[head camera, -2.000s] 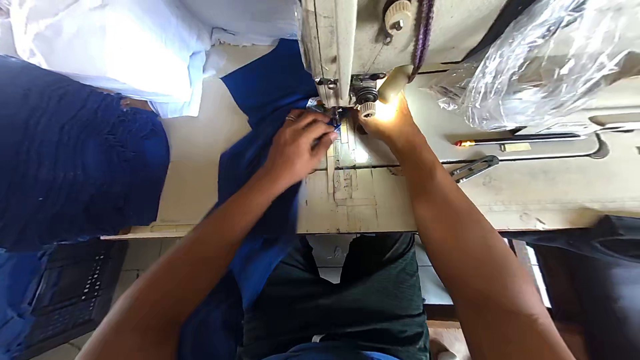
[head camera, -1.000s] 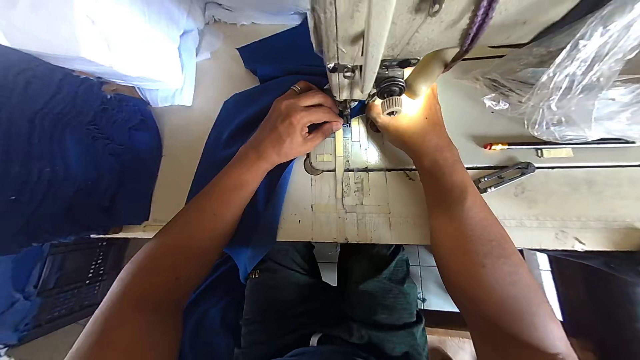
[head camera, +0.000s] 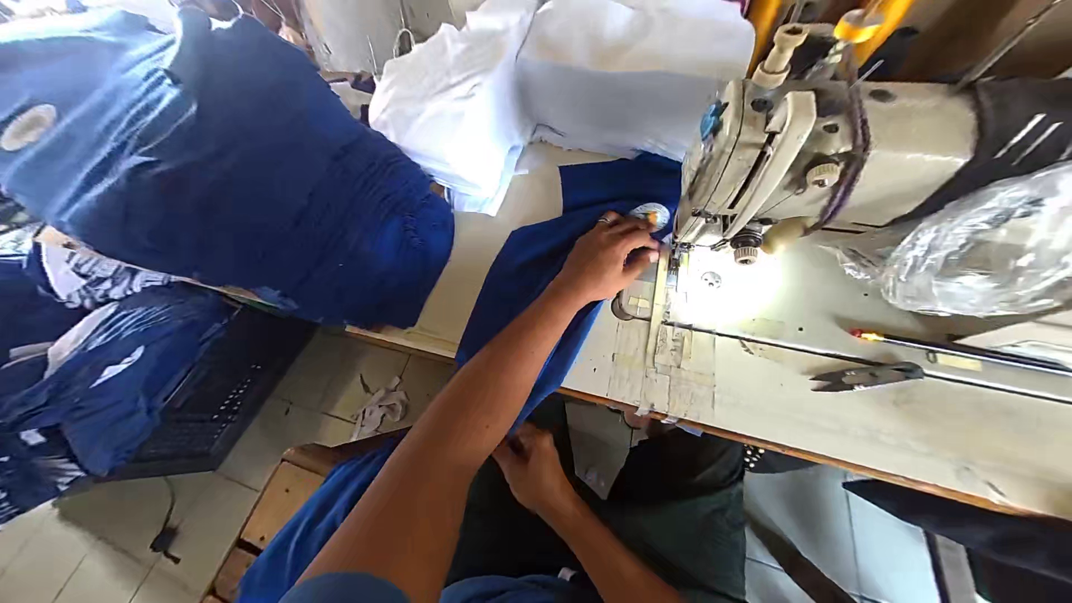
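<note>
My left hand lies on blue fabric just left of the needle area of a sewing machine, its fingers beside a round white patch with an orange mark. The fabric runs toward me and hangs over the table's front edge. Below that edge, over my lap, my right hand has its fingers bent at the hanging fabric; the fingertips are partly hidden. The machine's lamp lights the surface right of the needle.
A tall stack of blue cloth pieces fills the table's left side, with white fabric behind. Thread snips, a dark pen-like tool and clear plastic wrap lie to the right. A black crate with blue cloth stands lower left.
My right hand has left the needle area and moved down below the table edge to the hanging fabric. My left hand stays on the fabric beside the needle. The view has swung left.
</note>
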